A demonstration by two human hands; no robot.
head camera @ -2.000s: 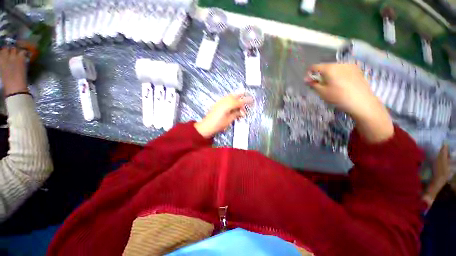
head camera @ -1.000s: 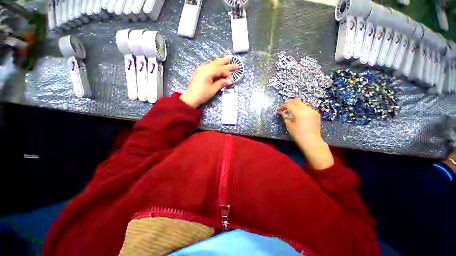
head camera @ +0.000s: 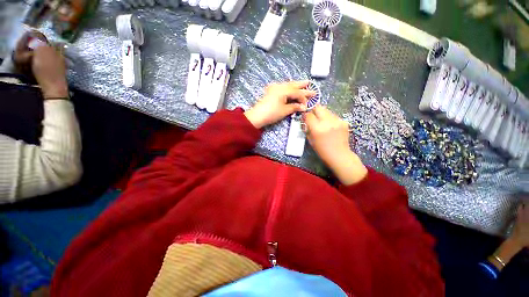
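A white handheld fan [head camera: 296, 138] lies in front of me, its round spoked head away from me and its flat handle towards me. My left hand [head camera: 282, 102] holds the fan at the left side of its head, fingers on the grille. My right hand [head camera: 326, 131] is at the neck just below the head, thumb and fingertips together there. Whatever small part the right fingertips may hold is hidden. A heap of small silvery-white parts [head camera: 380, 123] lies right of my right hand. A heap of blue, black and gold parts [head camera: 438, 154] lies beside it.
Two fans lie ahead, one with its grille up [head camera: 322, 55], one tilted left [head camera: 270, 29]. Three stacked fans [head camera: 207, 81] and a single fan [head camera: 131, 64] lie left. A fan row [head camera: 464, 101] stands right. Neighbours' hands show at left [head camera: 49, 66] and right edge.
My right hand has moved from beside the pale heap to the fan's neck, near my left hand. My left hand still holds the fan head. The view has shifted, so the bench appears further right.
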